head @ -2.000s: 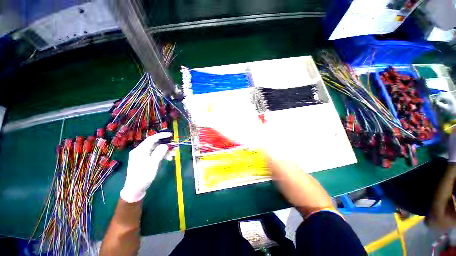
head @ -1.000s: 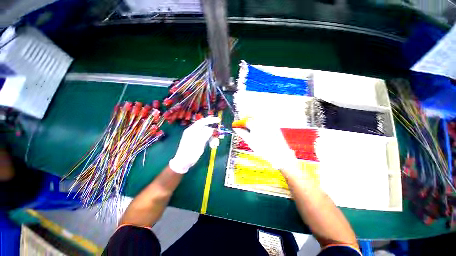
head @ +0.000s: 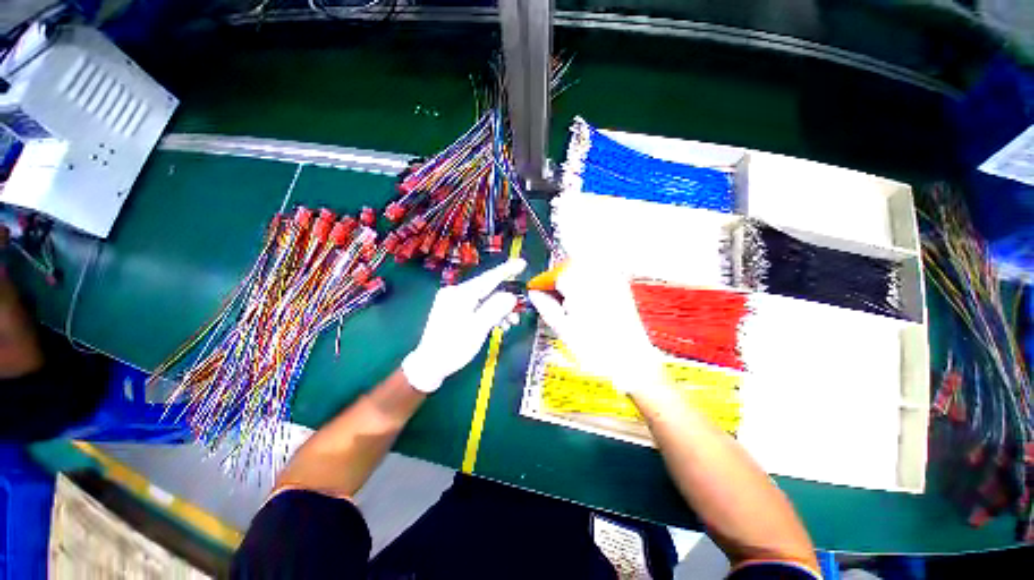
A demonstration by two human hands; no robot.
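My left hand (head: 459, 323), in a thin white glove, holds a small dark-red connector housing (head: 520, 304) between thumb and fingers, left of the wire tray. The housing is mostly hidden by the fingers. My right hand (head: 595, 323), gloved, has an orange tip on a finger and its fingertips meet the housing; whether a wire is pinched there cannot be told. The white wire tray (head: 910, 391) holds blue wires (head: 658, 179), black wires (head: 822, 270), red wires (head: 694, 325) and yellow wires (head: 703, 397). My right hand and forearm cover part of the red and yellow wires.
Partly wired connectors lie in a left pile (head: 278, 317) and another pile (head: 459, 198) by the metal post (head: 527, 91). More pigtails (head: 964, 272) lie right of the tray. A vented white-grey box (head: 96, 108) stands far left. Part of another person's arm (head: 14, 323) shows at the left edge.
The view has swung left, so the tray sits further right and the vented box shows. My right hand has moved from over the tray to my left hand at the housing.
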